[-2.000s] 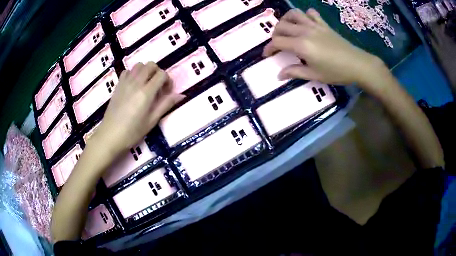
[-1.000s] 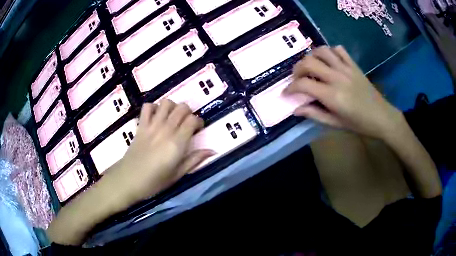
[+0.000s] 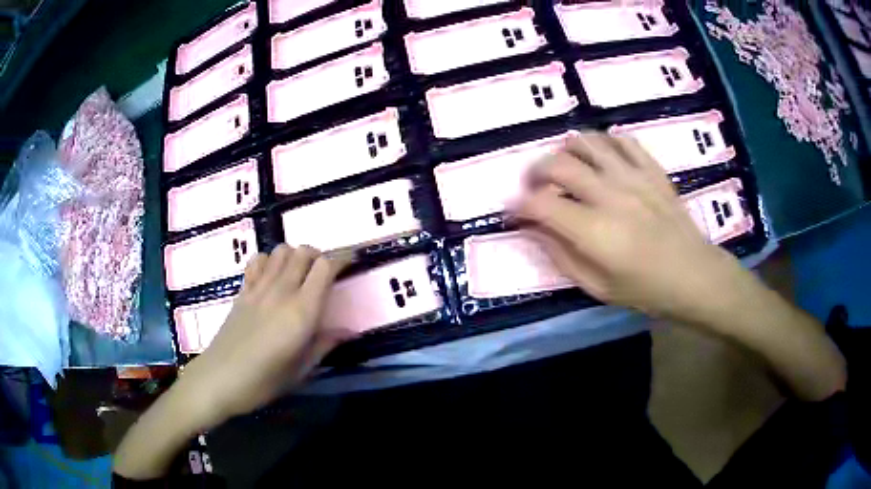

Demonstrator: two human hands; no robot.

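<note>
Pink phone cases (image 3: 334, 151) with dark camera openings lie in rows in the pockets of a glossy black tray (image 3: 444, 277). My left hand (image 3: 282, 310) rests over the left end of a case (image 3: 382, 298) in the front row, fingers bent; whether it grips the case is hidden. My right hand (image 3: 606, 215) is blurred, over the camera-opening ends of two cases right of the middle, fingers curled together. Whether it holds a small piece cannot be seen.
A loose pile of small pink inserts (image 3: 793, 81) lies on the green surface right of the tray. A clear bag of pink inserts (image 3: 100, 220) and a bluish-white plastic bag (image 3: 29, 277) lie at the left. A pale sheet (image 3: 477, 353) shows under the tray's front edge.
The view has turned, so the tray appears more level and the bag at the left shows more fully. My right hand has moved left relative to the tray; my left hand stays by the front row.
</note>
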